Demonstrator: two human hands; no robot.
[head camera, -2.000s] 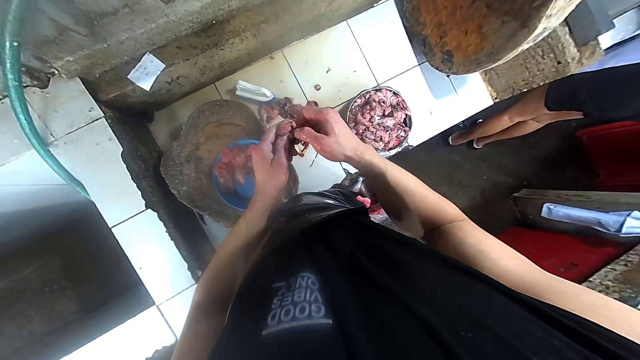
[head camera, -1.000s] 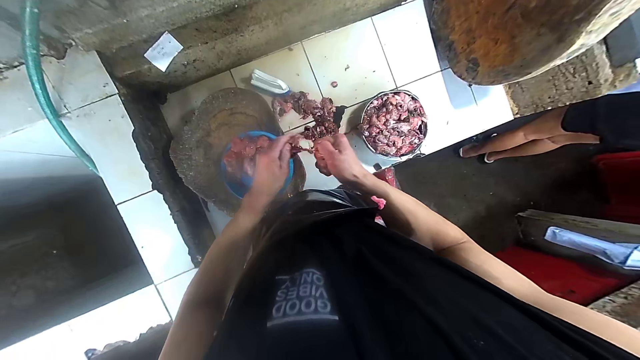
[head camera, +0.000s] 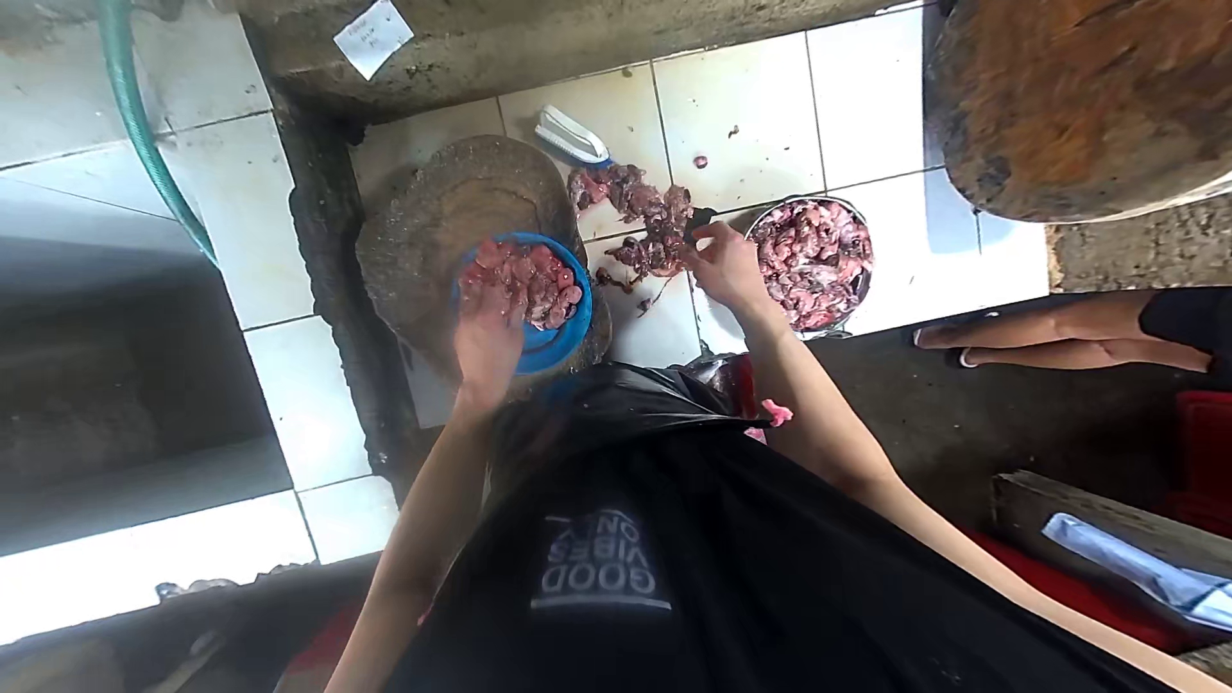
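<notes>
My left hand (head camera: 489, 337) is over the left side of a blue plastic basin (head camera: 568, 339), at the pink meat pieces (head camera: 525, 279) in it; its fingers are blurred, so its grip cannot be told. The basin stands on a round wooden chopping block (head camera: 433, 212). My right hand (head camera: 722, 265) has its fingertips at the edge of a pile of dark red meat scraps (head camera: 664, 217) on the white tiles; whether it grips a scrap cannot be told. Right of that hand is a round metal pot (head camera: 869, 279) full of cut meat (head camera: 808, 255).
A white-handled tool (head camera: 573, 138) lies behind the scraps. A second large wooden block (head camera: 1088, 106) is at upper right. Another person's legs (head camera: 1068, 332) are at the right. A green hose (head camera: 140, 125) hangs at left, beside a dark basin opening (head camera: 115, 366). Paper (head camera: 373, 38) lies on the ledge.
My hands were close together between the basin and the pot; now they are apart. The left has moved left over the basin, the right a little away toward the scrap pile.
</notes>
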